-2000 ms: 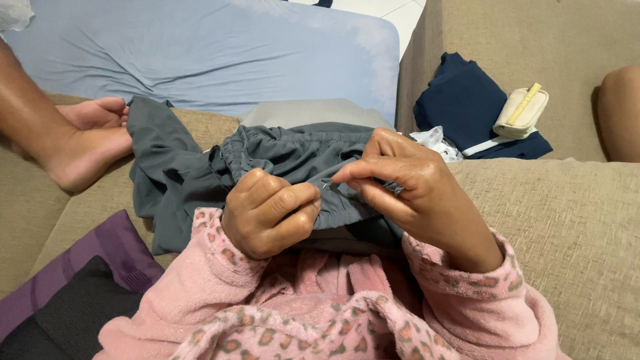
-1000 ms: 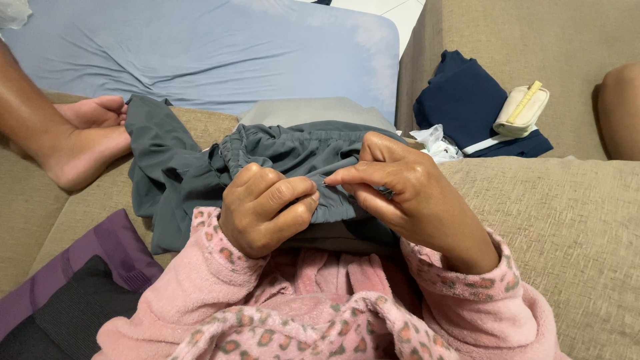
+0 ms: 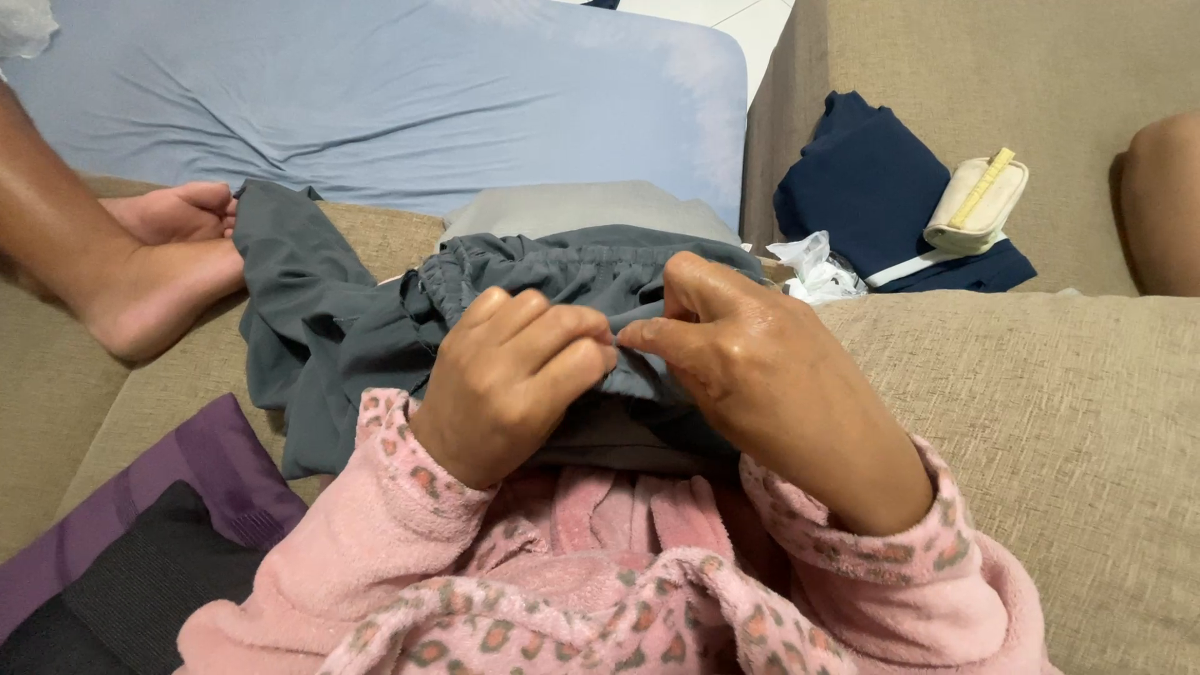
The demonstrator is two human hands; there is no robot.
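Note:
A dark grey garment (image 3: 319, 319) with a gathered elastic waistband (image 3: 600, 267) lies across my lap. My left hand (image 3: 520, 375) is closed on the fabric near the band, knuckles up. Close beside it on the right, my right hand (image 3: 741, 347) has its thumb and a bent finger drawn together, the thumb tip almost at the left fingertips. Whether a needle or thread is between those fingers is too small to tell. The other right fingers curl out of sight beneath the hand. Both wrists come out of pink fleece sleeves with spotted cuffs.
A person's foot (image 3: 159, 281) rests on the sofa at left; a knee shows at far right. Navy folded cloth (image 3: 858, 178), a cream pouch (image 3: 975, 206) with a yellow tape measure (image 3: 982, 187), and a plastic bag (image 3: 816, 270) lie at right. Purple and black fabric (image 3: 202, 459) is at lower left.
My right hand's fingers have shifted slightly against the left fingertips. The left hand keeps its hold on the grey fabric, and the things around have not moved.

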